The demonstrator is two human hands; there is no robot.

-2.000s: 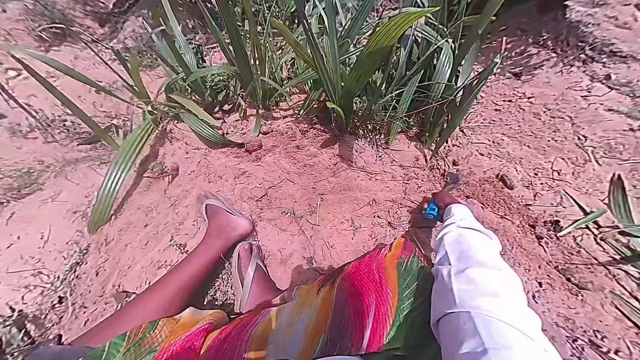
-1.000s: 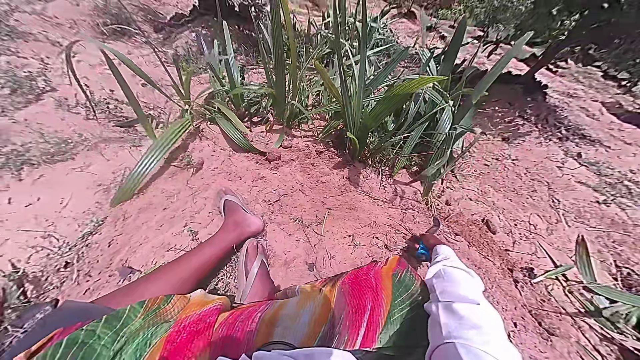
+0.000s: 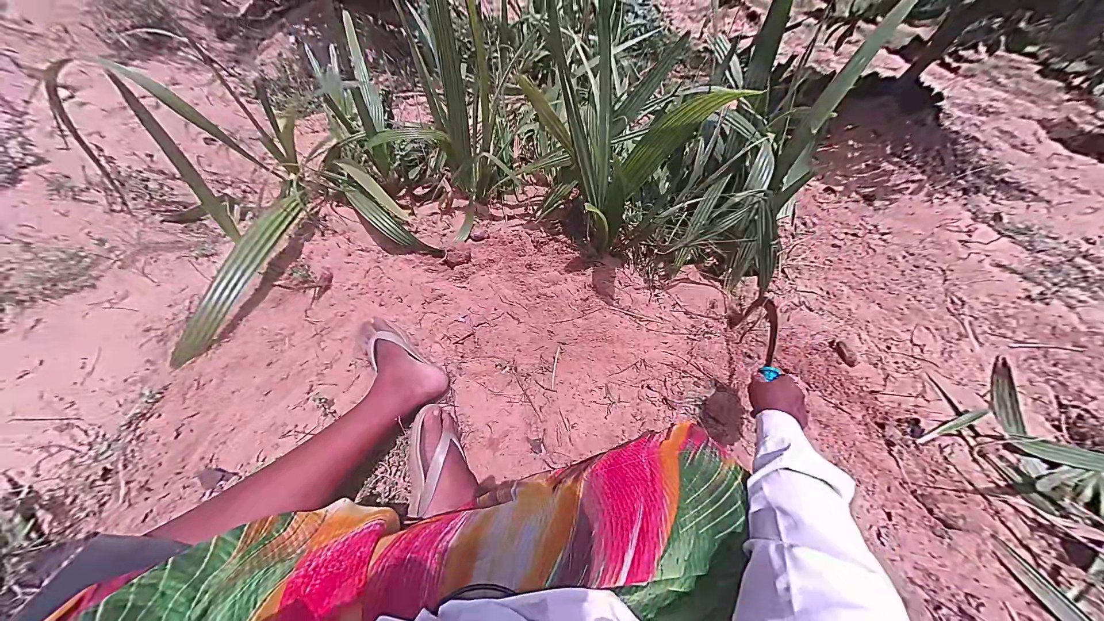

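My right hand (image 3: 779, 398), at the end of a white sleeve, is closed on the blue handle of a sickle (image 3: 772, 332). The tool's dark curved blade rises from the fist and bends left at its tip, close to the soil below the right side of a clump of long green blade-like leaves (image 3: 612, 164). The hand's shadow falls on the reddish earth just left of it. My left hand is not in view. A colourful patterned cloth (image 3: 535, 526) covers my lap.
My two feet in flip-flops (image 3: 427, 466) rest on the reddish soil (image 3: 552, 345) at left centre. A broad-leaved plant (image 3: 241, 267) spreads at the left, and another low plant (image 3: 1052, 457) stands at the right edge. A small clod (image 3: 843, 352) lies right of the sickle.
The curved blade now points up toward the leaves, while it was barely visible at the fist before. The view has shifted somewhat.
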